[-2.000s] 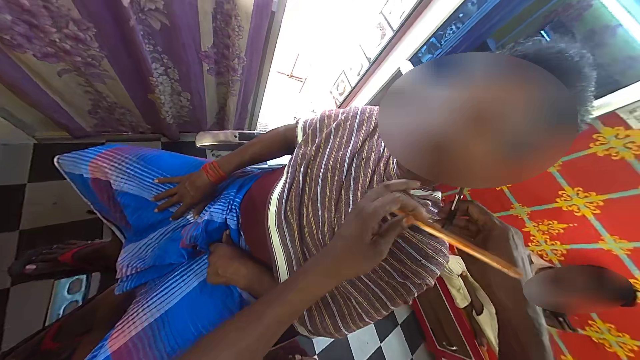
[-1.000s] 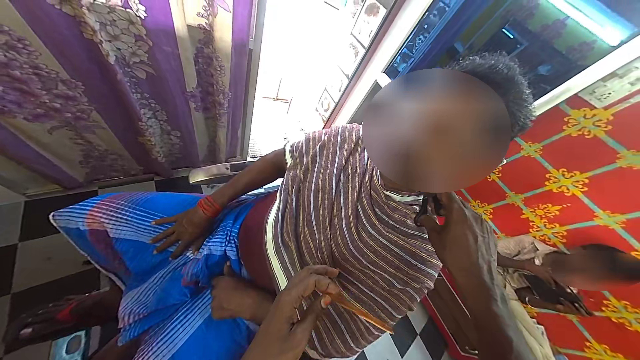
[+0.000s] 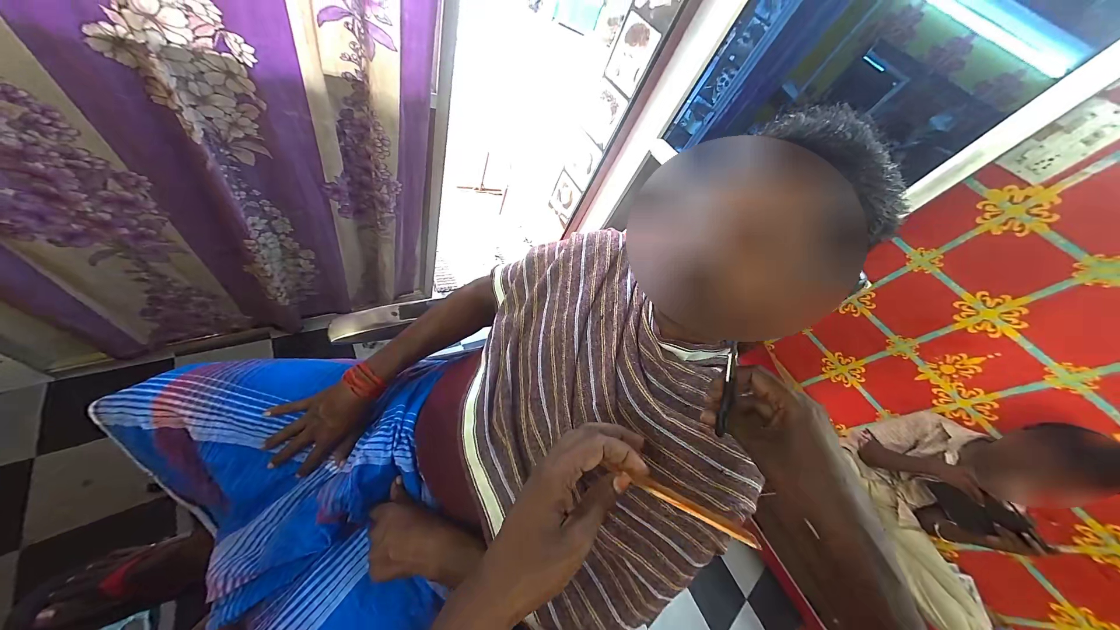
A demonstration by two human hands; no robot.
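My left hand, at the lower middle, pinches one end of a thin orange comb. The comb slants down and right before the seated person's striped cloth. Held near the person's chin and neck, my right hand has its fingers around a slim black-handled tool with a narrow metallic part pointing up. Whether it is scissors or a razor, I cannot tell. The person's short dark hair lies above both hands. One of the person's hands rests on a blue checked cloth.
Purple floral curtains hang at the left beside a bright doorway. A mirror is at the upper right. Another person sits at the right by a red patterned surface. Checkered flooring shows below.
From about two seconds ago, my left hand has moved down with the comb, away from the person's chin. The black-handled tool in my right hand now shows more clearly below the chin.
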